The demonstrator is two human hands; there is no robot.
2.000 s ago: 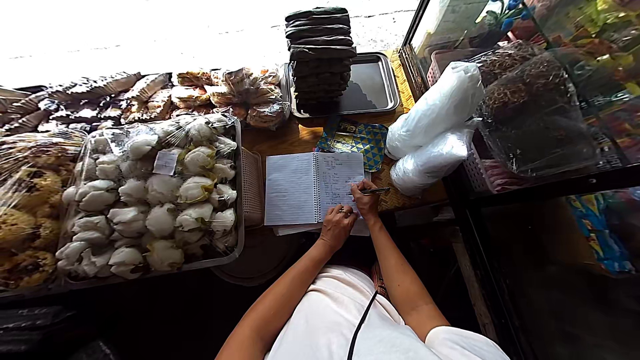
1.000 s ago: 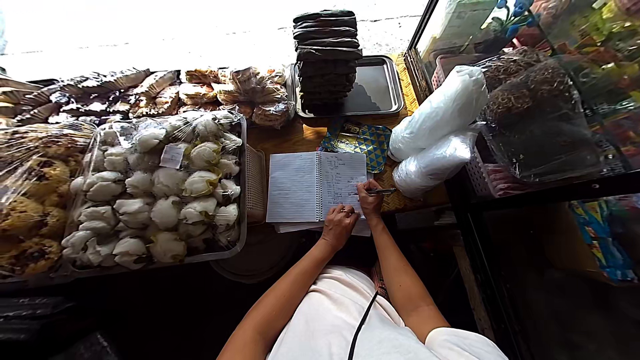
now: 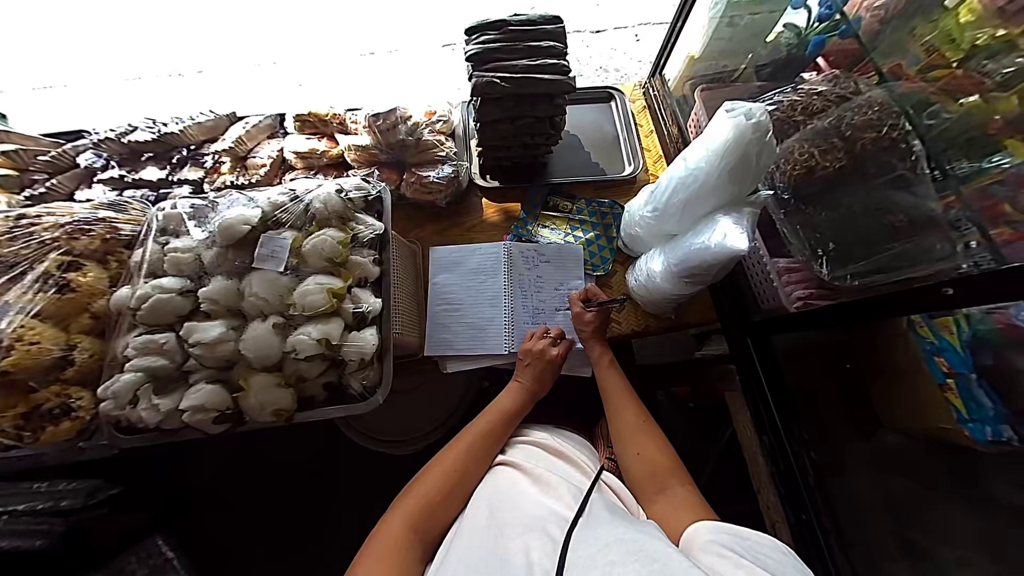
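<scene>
An open spiral-bound notebook (image 3: 468, 300) lies on the wooden table, its left page ruled and its right page bearing handwriting. My right hand (image 3: 590, 314) holds a pen (image 3: 606, 303) at the right edge of the written page; where the pen's tip rests is hard to tell. My left hand (image 3: 544, 356), with a ring on one finger, rests on the lower part of the same page, its fingers bent and close to my right hand. Whether it grips anything cannot be seen. More paper sticks out under the notebook's lower edge.
Left stand a plastic-wrapped tray of white buns (image 3: 264, 340) and wrapped yellowish food (image 3: 56, 344). Behind are packed baked goods (image 3: 320, 152) and a metal tray (image 3: 608, 136) with a stack of dark packets (image 3: 520, 88). White plastic rolls (image 3: 700, 176) and a patterned pouch (image 3: 588, 228) lie right.
</scene>
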